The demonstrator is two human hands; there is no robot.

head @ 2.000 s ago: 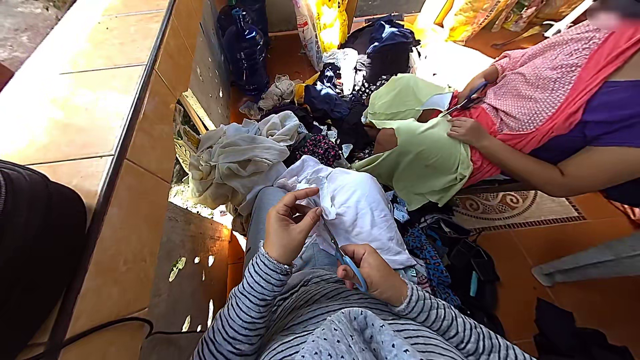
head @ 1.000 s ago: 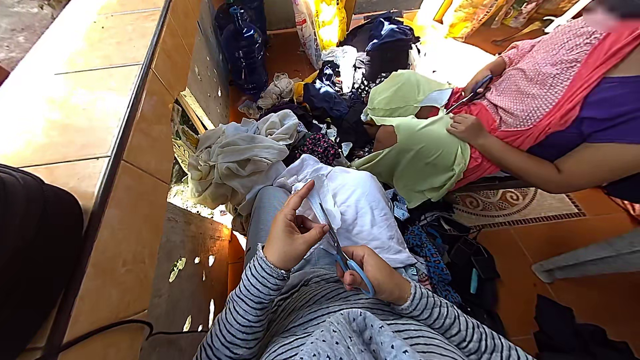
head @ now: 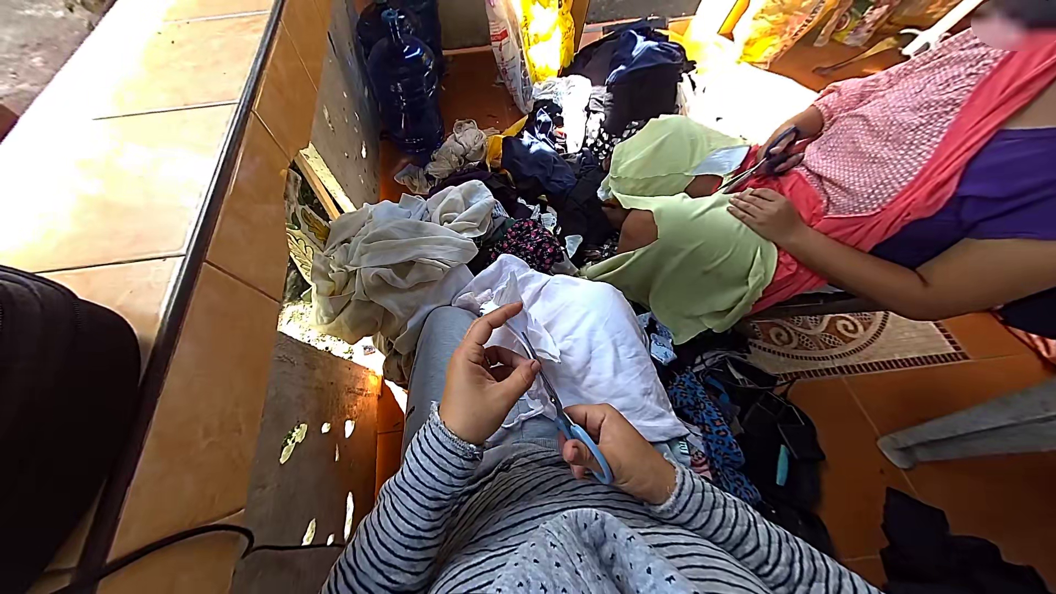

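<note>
White cloth (head: pixel 590 342) lies over my lap, a raised edge of it close to my left fingertips. My right hand (head: pixel 619 454) holds a pair of scissors (head: pixel 551 396) by light blue handles, blades pointing up and to the left. My left hand (head: pixel 488 375) is near the blade tips, its index finger extended and thumb apart; whether it pinches the cloth or touches the blades cannot be told. To the right, a co-worker holds dark-handled scissors (head: pixel 763 165) at light green cloth (head: pixel 701 247) spread over their lap.
Cream cloth (head: pixel 404 256) is heaped left of my knee. Beyond lies a pile of mixed dark clothes (head: pixel 536 165), with a blue plastic water bottle (head: pixel 404 82) behind. A tiled ledge (head: pixel 214 330) runs along my left, bearing a black object (head: pixel 62 429). A grey leg-like object (head: pixel 965 429) juts in at right.
My left hand has lost its earlier raised-finger pose; the index finger now bends toward the blades. The co-worker's scissors have shifted slightly at the green cloth.
</note>
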